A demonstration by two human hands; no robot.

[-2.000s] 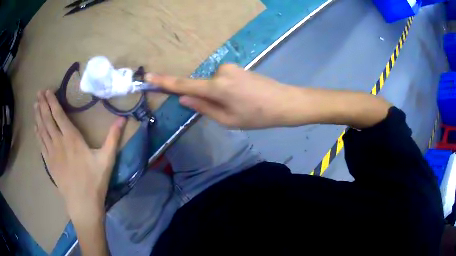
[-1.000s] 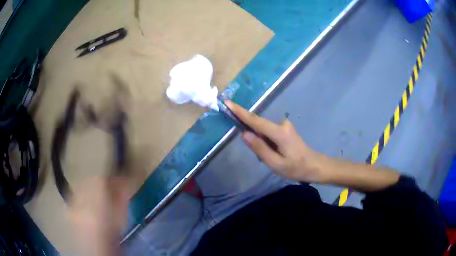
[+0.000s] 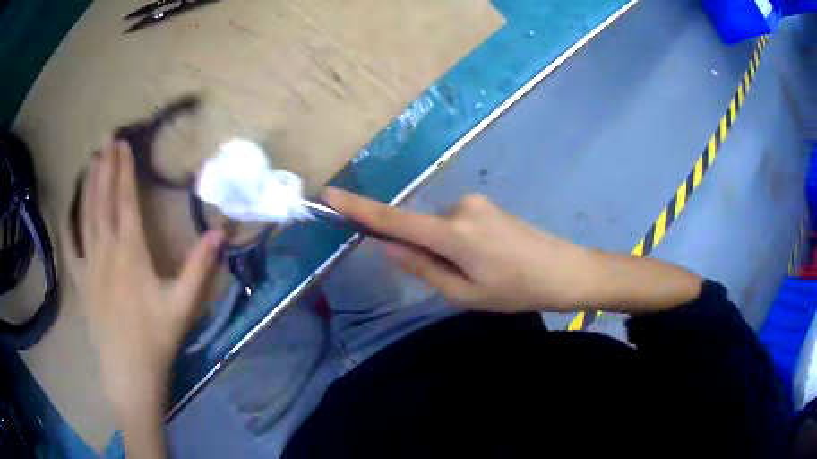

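Note:
A dark headphone frame lies on the cardboard sheet (image 3: 296, 81) at the left, with its C-shaped yokes (image 3: 159, 161) towards the middle. My left hand (image 3: 134, 260) lies over the frame, fingers spread, thumb at one yoke and fingertips at the other, pressing it down. My right hand (image 3: 466, 251) grips the dark handle of the hammer, index finger along the shaft. The hammer's white wrapped head (image 3: 244, 182) is over the yokes and hides part of one. The moving parts are blurred, so contact between head and yoke cannot be told.
Black thread snips (image 3: 166, 12) lie at the top left, cut off by the picture's edge. Other headphone frames (image 3: 36, 242) lie at the far left. The bench's pale metal edge (image 3: 430, 168) runs diagonally beside my lap. Blue crates (image 3: 739, 18) and yellow-black tape (image 3: 690, 184) are on the floor.
Since one second ago, my left hand has set the frame down flat and spread over it. My right hand has moved the hammer left, from beside the frame to over its yokes.

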